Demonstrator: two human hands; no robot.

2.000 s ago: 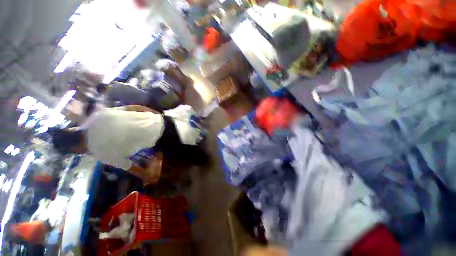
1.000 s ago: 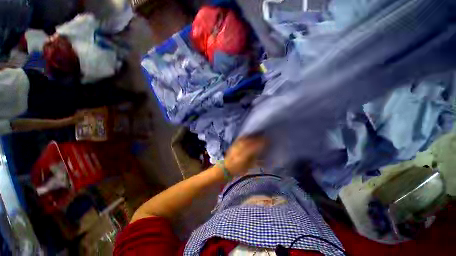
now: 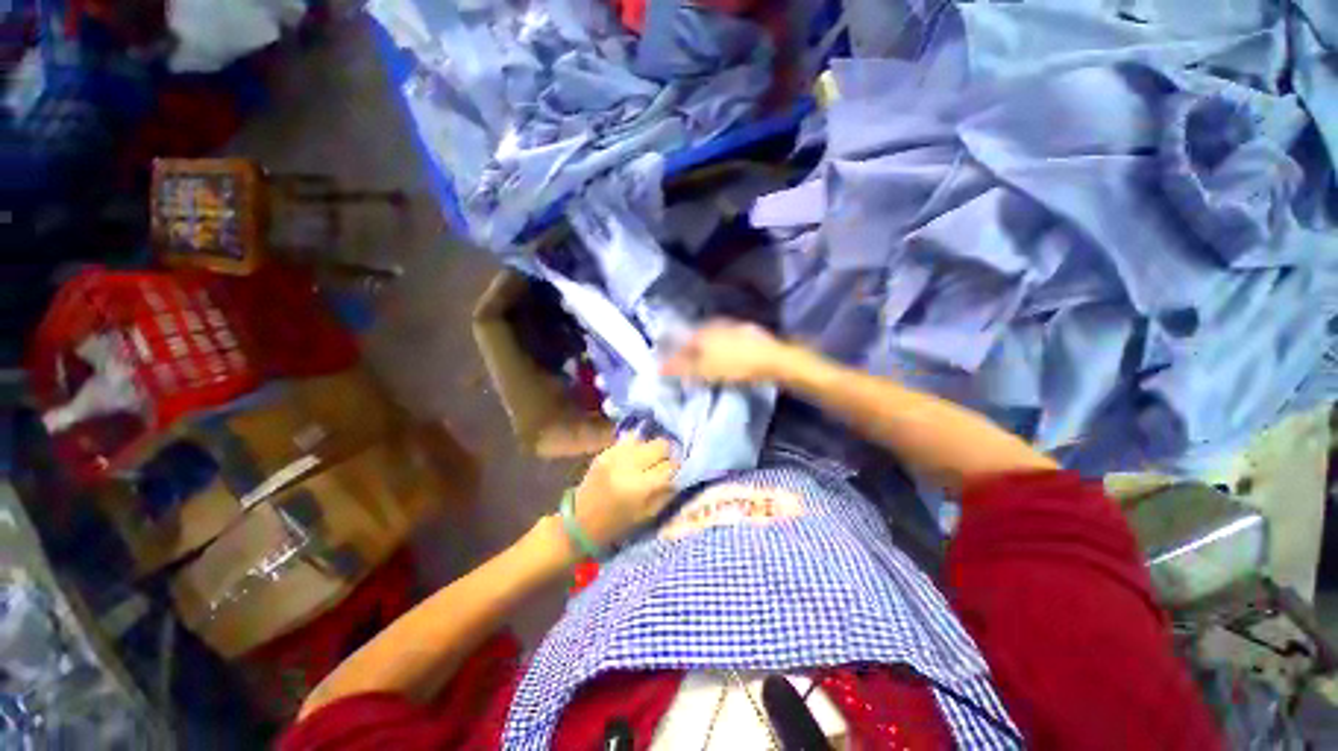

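A light blue garment piece [image 3: 722, 426] hangs in folds at my lap, in front of my checked apron. My left hand [image 3: 631, 477] is closed on its near edge. My right hand [image 3: 722, 357] lies on the cloth a little farther away, slightly blurred; its fingertips are hard to make out. More pale blue cloth runs from there toward the blue basket [image 3: 440, 184], which is full of blue cut pieces. A large heap of light blue garment pieces [image 3: 1013, 220] lies on the right.
An open cardboard box [image 3: 503, 360] stands left of my lap. On the floor at left are a red plastic crate [image 3: 198, 341], a cardboard carton [image 3: 242, 572] and a small patterned box or stool [image 3: 209, 216]. A cream machine part [image 3: 1299, 492] is at right.
The large blue cloth that was stretched up to the right is down on the heap or lap. My right hand has come into view beside my left. The view has shifted downward.
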